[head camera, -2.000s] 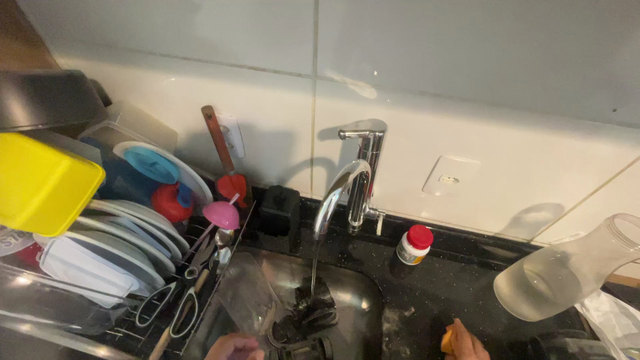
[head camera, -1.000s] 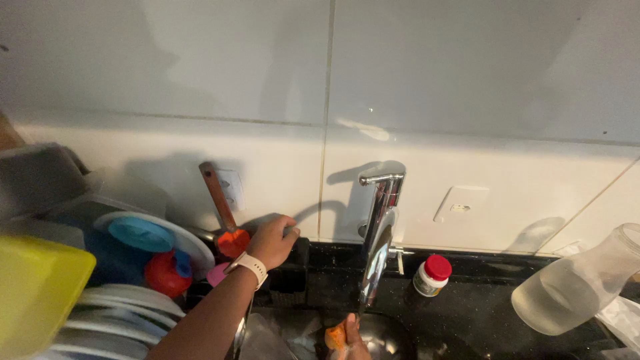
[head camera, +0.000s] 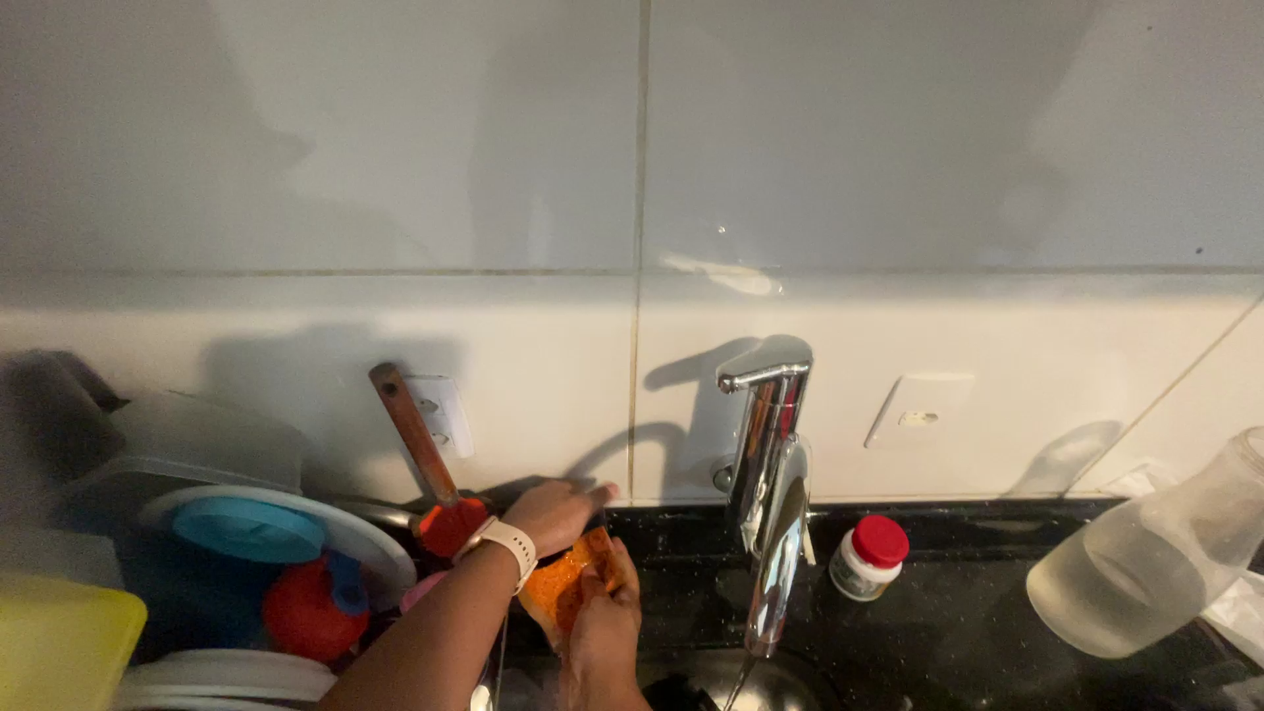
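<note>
My right hand (head camera: 604, 612) holds an orange sponge (head camera: 565, 588) beside the left rim of the sink, its fingers pressed on the sponge. My left hand (head camera: 553, 515), with a light watch band at the wrist, reaches over a dark holder (head camera: 592, 528) behind the sponge; its fingers rest at the top of that holder, and whether they grip it is hard to tell. To the right, a thin stream of water runs from the chrome faucet (head camera: 775, 563) into the steel sink (head camera: 780, 691).
Plates (head camera: 227, 671), a blue bowl (head camera: 249, 528), a red container (head camera: 314, 610) and a yellow container (head camera: 64, 642) crowd the left. A utensil with a brown handle (head camera: 415, 434) leans on the wall. Right of the faucet stand a red-capped bottle (head camera: 869, 558) and a clear pitcher (head camera: 1136, 563).
My right hand has moved left with the sponge, from over the sink to beside my left hand. My left hand, low at the sink two seconds ago, is now by the dark holder.
</note>
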